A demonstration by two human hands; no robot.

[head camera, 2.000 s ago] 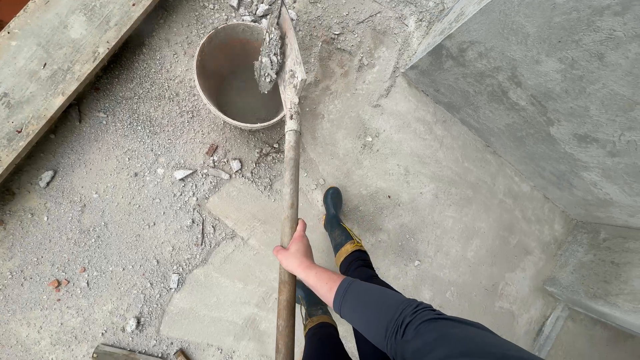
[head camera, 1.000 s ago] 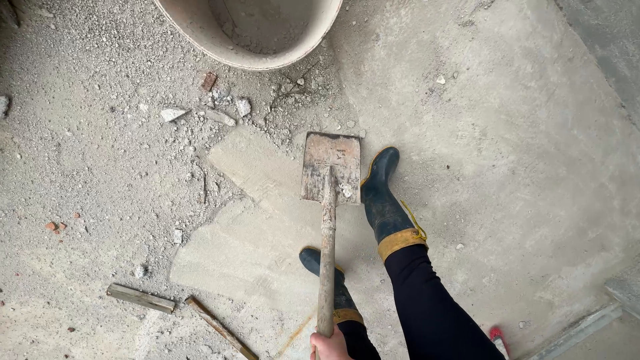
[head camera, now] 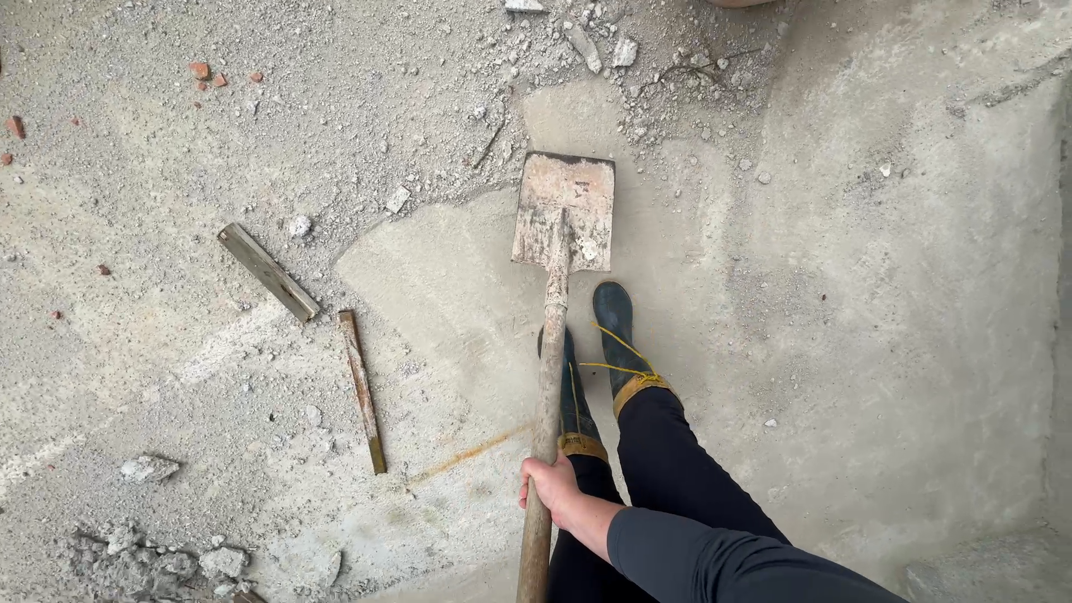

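Note:
My right hand (head camera: 548,490), coming in from the lower right in a dark sleeve, is shut around the wooden handle of a square-bladed shovel (head camera: 565,205). The blade points away from me over a bare patch of concrete, with only a small pale lump near its lower right corner. The handle runs down past the bottom edge of the view. My left hand does not show. Just below the blade stand my two dark rubber boots (head camera: 615,318), with yellow tops and yellow cords; the handle crosses in front of the left one.
Gravel and broken concrete (head camera: 584,46) lie at the top. A short grey plank (head camera: 268,272) and a narrow wooden strip (head camera: 363,392) rest to the left. A heap of rubble (head camera: 146,561) sits at the lower left. The bucket's rim (head camera: 741,2) barely shows at the top edge.
The shovel blade, over the bucket with rubble on it two seconds ago, is now away from the bucket and nearly bare. The view has shifted strongly, leaving the bucket at the top edge.

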